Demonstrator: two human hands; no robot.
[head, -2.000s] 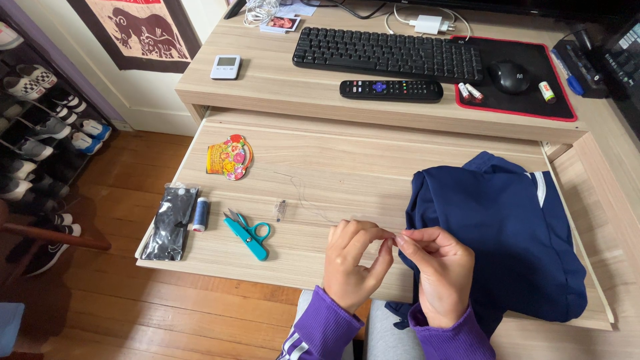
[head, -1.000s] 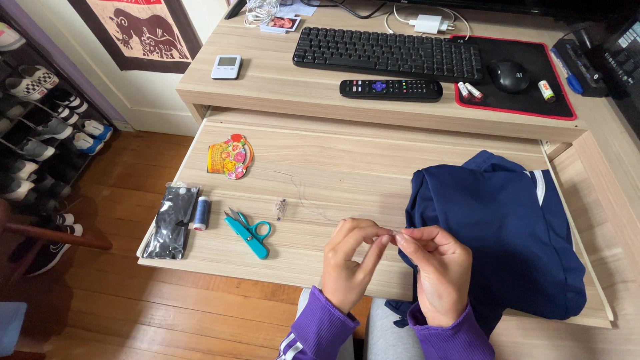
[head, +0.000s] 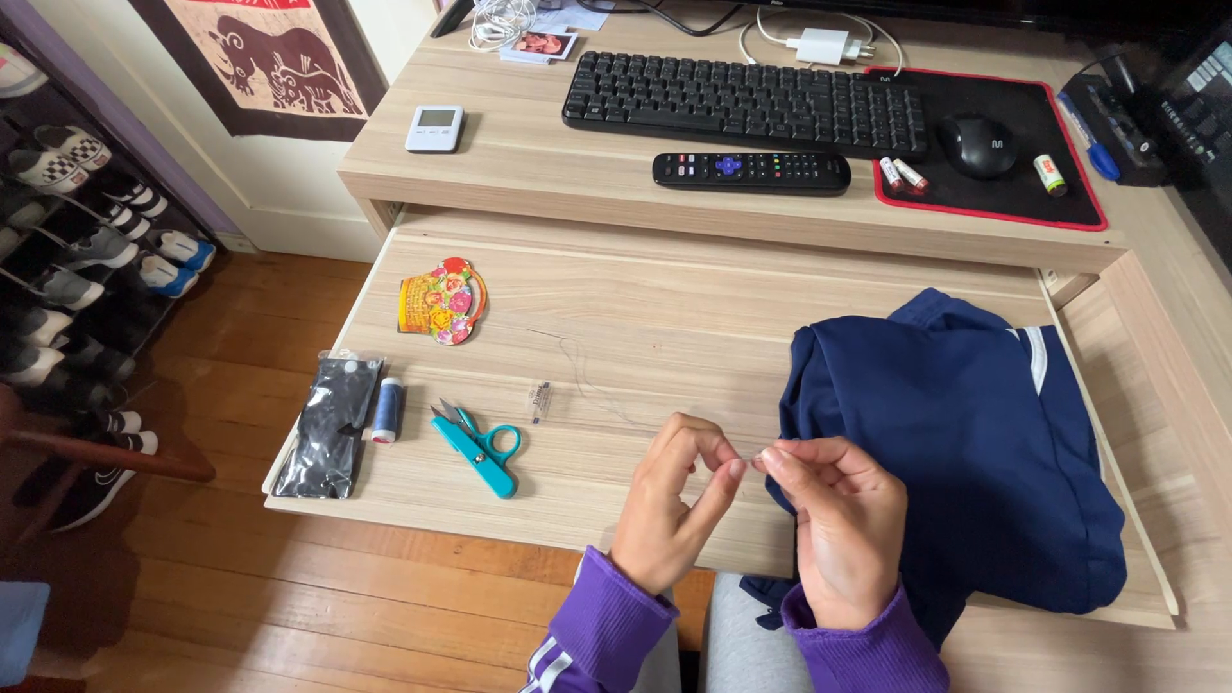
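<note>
My left hand [head: 676, 496] and my right hand [head: 839, 515] meet at the fingertips above the pull-out shelf, pinching a thin thread [head: 602, 393] between them. The thread trails back left across the wood to a sewing needle [head: 546, 333]. Folded navy fabric with a white stripe [head: 924, 423] lies beside and beneath my right hand. Left of my hands are teal thread snips [head: 476, 450], a small clear tube with writing [head: 540, 402], a blue thread spool [head: 387, 411] and a black plastic packet [head: 329, 426]. A flower-basket-shaped card [head: 445, 301] lies behind them.
On the raised desk top [head: 539, 178] stand a keyboard [head: 741, 101], a remote control [head: 751, 172], a mouse [head: 976, 145] on a red-edged pad, small batteries [head: 903, 174] and a white digital timer [head: 434, 129]. A shoe rack [head: 87, 241] is at the far left.
</note>
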